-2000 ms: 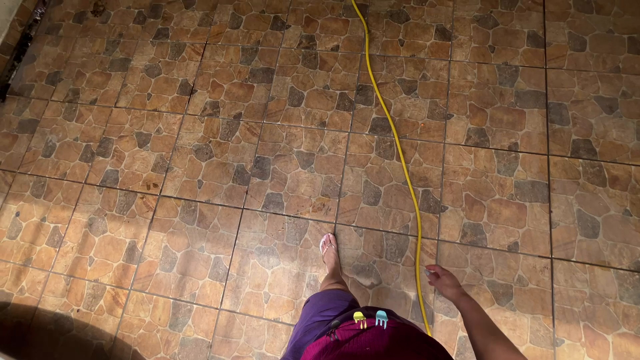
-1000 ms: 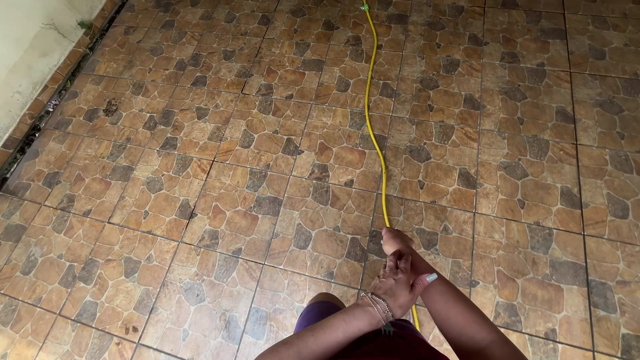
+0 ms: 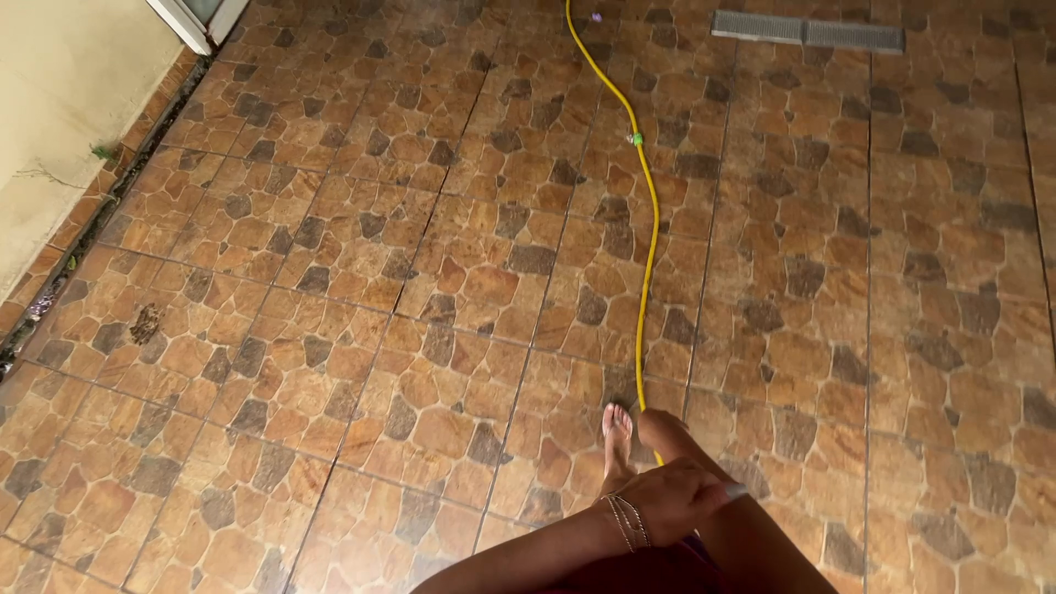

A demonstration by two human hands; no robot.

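My left hand [image 3: 681, 499], with bracelets at its wrist, lies across my right forearm, its fingers bent around the arm. Beyond it, my right hand [image 3: 662, 433] reaches forward over the yellow hose [image 3: 647, 297], touching or just above it; its fingers are too hidden to tell whether it holds anything. The hose runs along the tiled floor from the top of the view down past my bare foot [image 3: 617, 425] and under my hands. A green-marked joint or tie [image 3: 636, 139] sits on the hose further ahead.
A grey floor grate [image 3: 807, 32] lies at the upper right. At the left stand a cream wall [image 3: 58, 107] and a white frame [image 3: 186, 25], with a dirty gutter [image 3: 107, 194] along the wall's foot. A dark dirt patch [image 3: 144, 323] marks the tiles, and a small purple thing [image 3: 596, 16] lies near the hose.
Two seconds ago only my right hand showed; by one second ago my left hand was on my right forearm, where it stays. The view has shifted forward, bringing in the grate and the green joint.
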